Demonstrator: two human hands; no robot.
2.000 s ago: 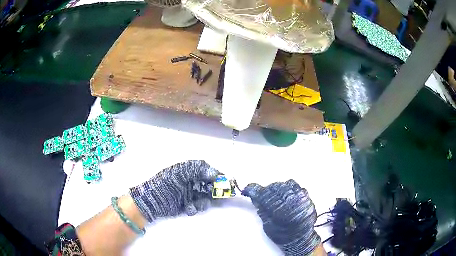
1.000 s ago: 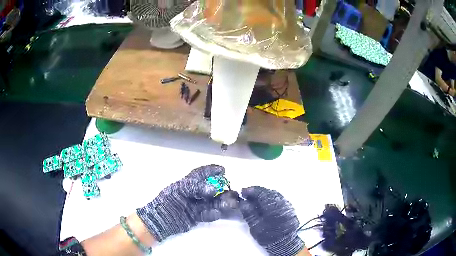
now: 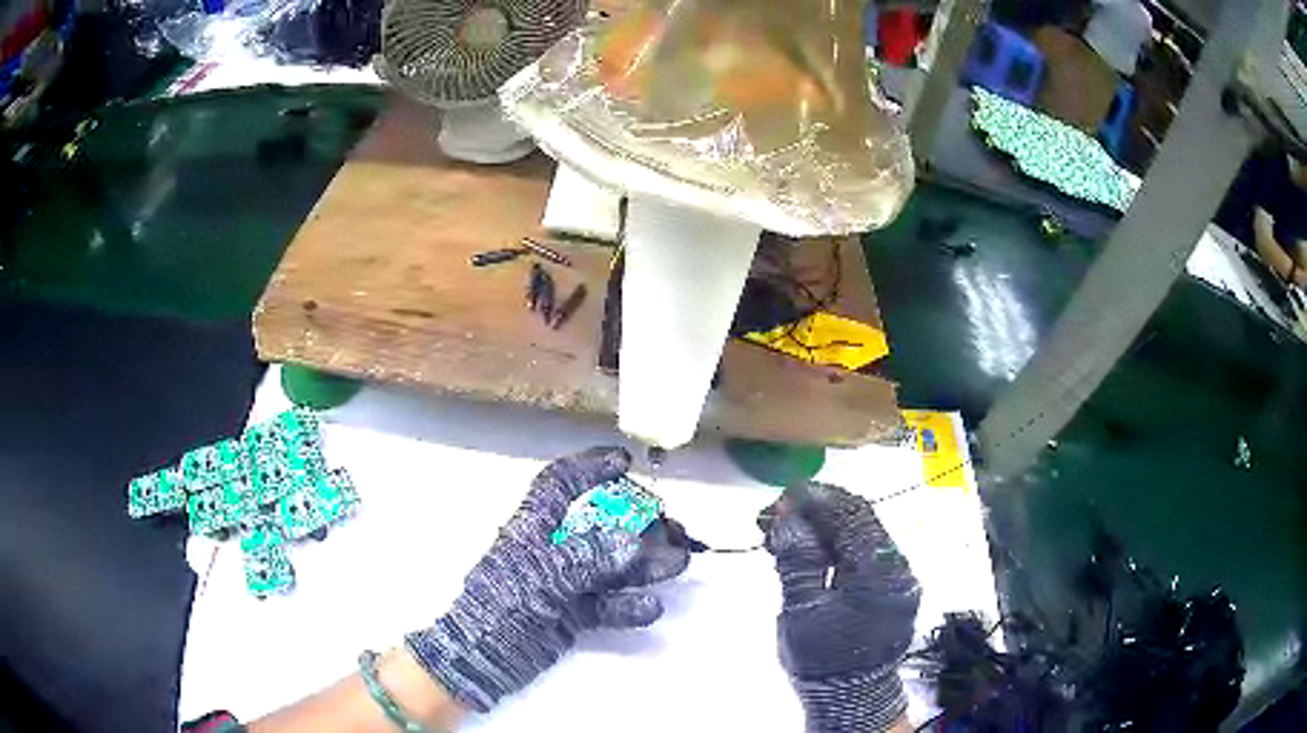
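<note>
My left hand, in a grey-black striped knit glove, holds a teal-green circuit board, solder side up, just below the thin tip of the white machine column. A short black cable piece lies at the board's right edge, by my left fingertips. A thin black cable runs from there to my right hand, gloved alike, which grips it to the right of the board. A fine line also runs up and right from my right hand. Whether the board touches the tip is unclear.
Several green boards lie on the left of the white sheet. A wooden base with short dark rods and a fan stands behind. A black cable bundle is at right, near a slanted grey post.
The board, yellow component side visible at first, now shows its green side and is nearer the machine tip. My right hand has moved right, with cable visible between the hands. The view has tilted up.
</note>
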